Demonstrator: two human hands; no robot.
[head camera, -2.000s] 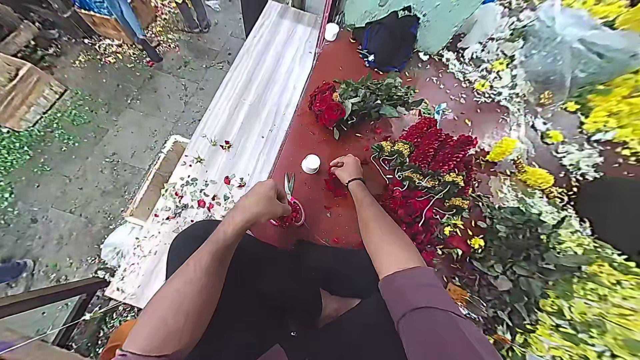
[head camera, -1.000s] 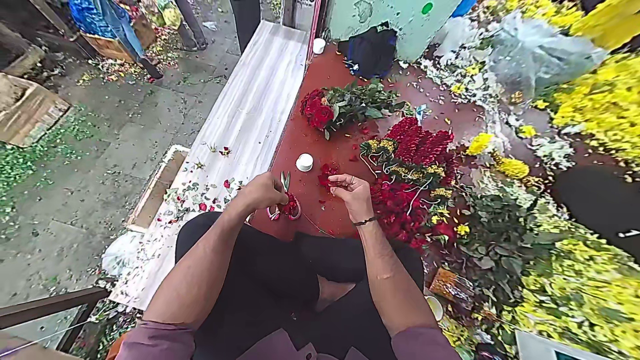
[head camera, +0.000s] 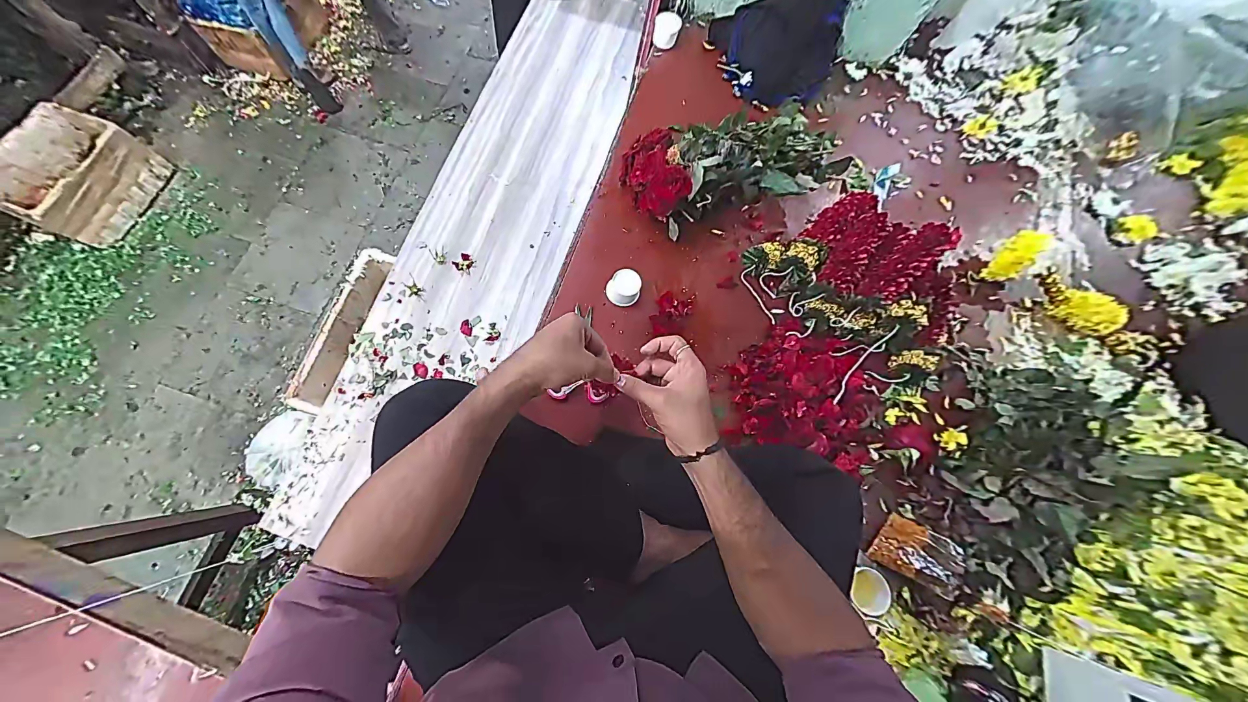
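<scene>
My left hand and my right hand meet fingertip to fingertip above my lap. Something small and red, perhaps petals, shows between the fingertips, and a thin thread seems to hang by my right hand. Scissors with red-and-white handles lie on the red surface, partly hidden behind my left hand. Beyond the hands are a small pile of red petals and a white thread spool or cup. To the right lie loose red petals and strung red garlands with yellow parts and white strings.
A bunch of red roses with leaves lies farther back, near a dark bag. Yellow flowers and green leaves spread along the right. On the left, a white plank carries scattered petals above a paved floor. A cup stands beside my right knee.
My hands were apart in both earlier frames and now touch at the fingertips. My right hand has moved left from beside the small petal pile.
</scene>
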